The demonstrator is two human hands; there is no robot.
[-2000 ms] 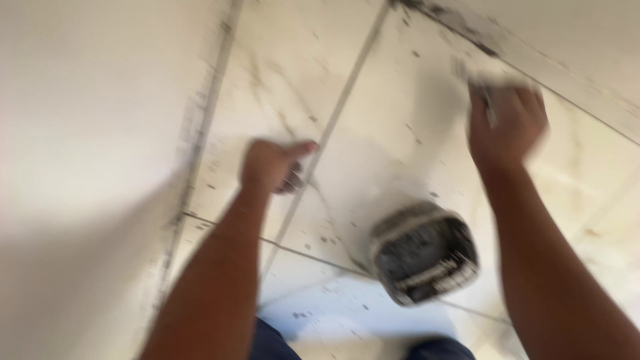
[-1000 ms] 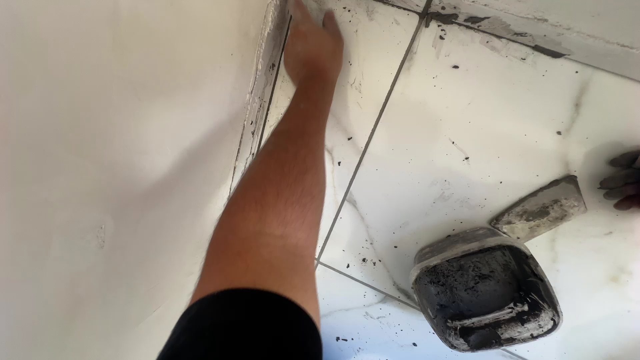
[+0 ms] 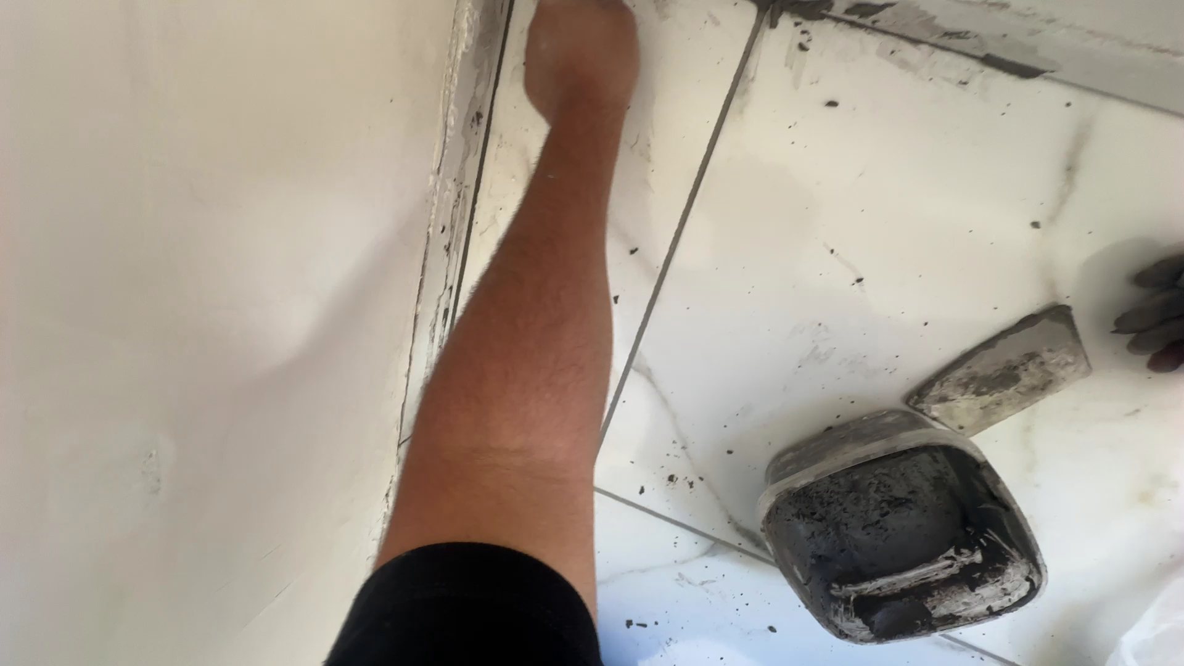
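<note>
My left hand [image 3: 583, 55] reaches up to the top edge beside the wall's base, its back toward me. Its fingers are cut off or hidden, so whether it holds anything cannot be told. At the far right edge, only the dark-smeared fingers of my right hand [image 3: 1156, 314] show, apart and low over the tiles, with nothing visible in them. Left of and below them lies a flat, grey, smeared spreader-like piece [image 3: 1008, 370]. Its lower left end meets the rim of a square-ish plastic tub [image 3: 777, 481] coated inside with dark grout-like paste.
Marbled white floor tiles [image 3: 860, 222] have dark joints and scattered dark crumbs. A pale wall [image 3: 213, 277] borders them on the left, with a rough, smeared strip at its base. Another smeared edge [image 3: 925, 37] crosses the top right. Translucent plastic-like material [image 3: 1156, 629] shows at bottom right.
From two seconds ago, my left hand has moved up beside the wall and my right hand to the right edge. The spreader-like piece lies by the tub since one second ago. The view has shifted.
</note>
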